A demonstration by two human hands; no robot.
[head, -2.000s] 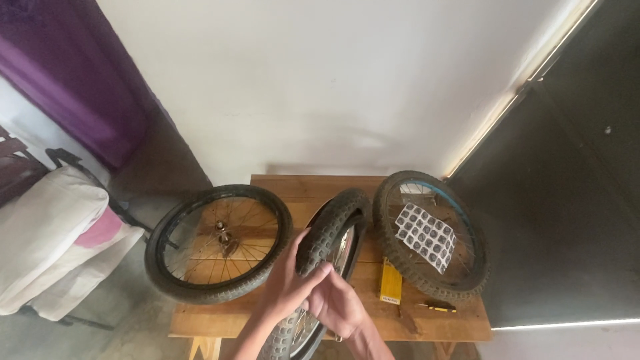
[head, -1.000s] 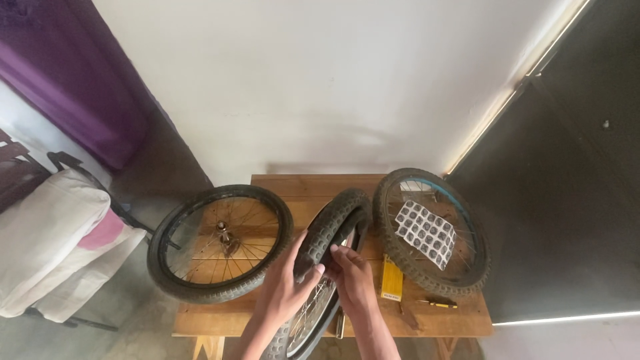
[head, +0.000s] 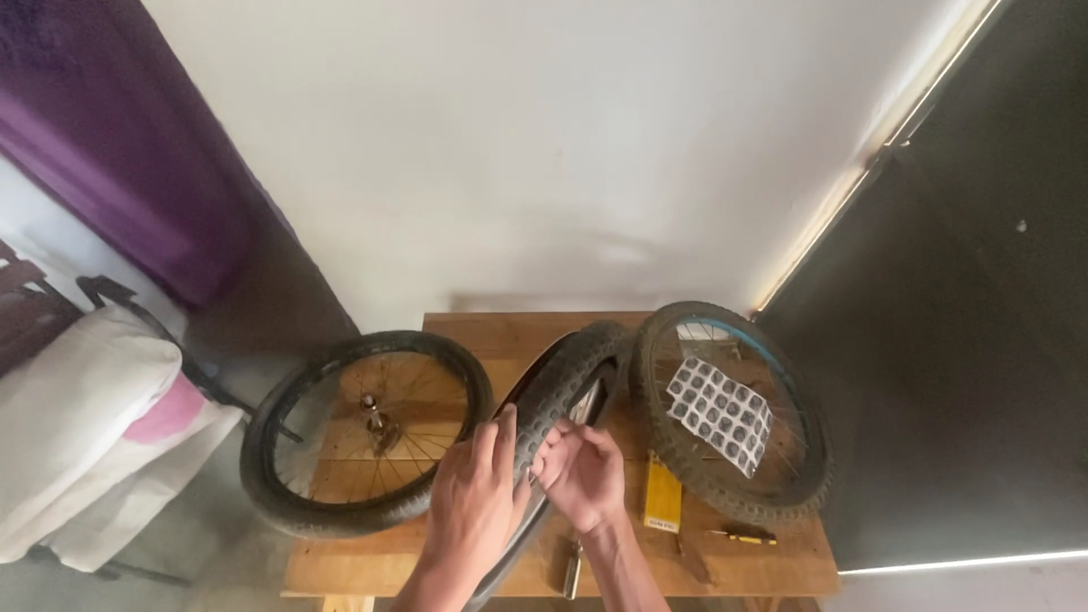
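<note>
A bicycle wheel with a knobby black tire (head: 565, 378) stands upright at the middle of the wooden table, partly hidden by my hands. My left hand (head: 476, 484) grips the tire from its left side, fingers over the tread. On the right side, my right hand (head: 582, 476) has its palm turned up and curled fingers touching the tire's edge near the rim. A second bicycle wheel (head: 293, 501) lies to the left. To the right lies a third wheel with a blue rim (head: 739, 333), and a sheet of round dark patches (head: 721, 415) rests on it.
The wooden table (head: 748, 578) also holds a yellow box (head: 663, 497), a yellow-and-black tool (head: 748, 537) and a metal tool (head: 572, 571) near its front edge. A white wall rises behind. Chair with white sacks (head: 102, 408) at left; dark door (head: 960, 340) at right.
My right hand has turned palm up, its fingers now curled at the tire's edge. My left hand still holds the tire. The two outer wheels have not moved.
</note>
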